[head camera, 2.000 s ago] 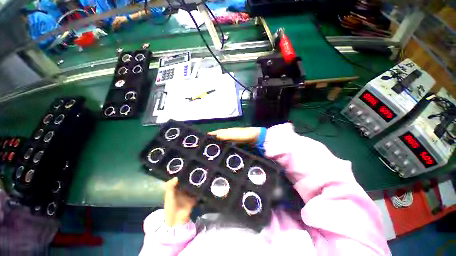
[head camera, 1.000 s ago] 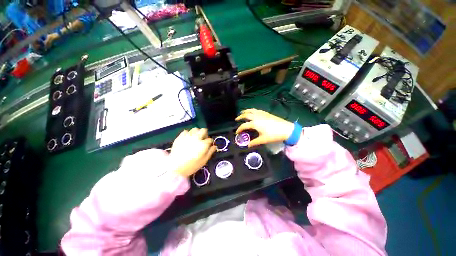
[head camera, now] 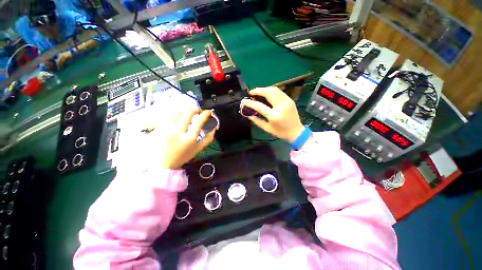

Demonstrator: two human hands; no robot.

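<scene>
My left hand [head camera: 182,134] holds a round display module [head camera: 210,124] by its rim, just left of the black test fixture [head camera: 232,122]. My right hand [head camera: 277,113] holds another round display module [head camera: 248,107] at the fixture's right side. Whether either module touches the fixture is unclear. The fixture's red clamp handle [head camera: 215,66] stands up above it. The black foam tray [head camera: 238,164] lies below the hands, with several modules in its pockets; one [head camera: 237,192] looks bright white. My left hand and sleeve hide part of the tray.
Two power supplies [head camera: 339,99] with red digits stand at right. A red box [head camera: 404,196] is below them. A calculator [head camera: 125,100] and paper on a clipboard [head camera: 138,138] lie at left, beside another foam tray [head camera: 77,126]. A cable crosses above. A person in blue [head camera: 39,31] is across the way.
Both hands have moved up from the tray to the fixture, each with a module taken from the back row. Those pockets now look dark. The tray now sits slightly lower in the picture.
</scene>
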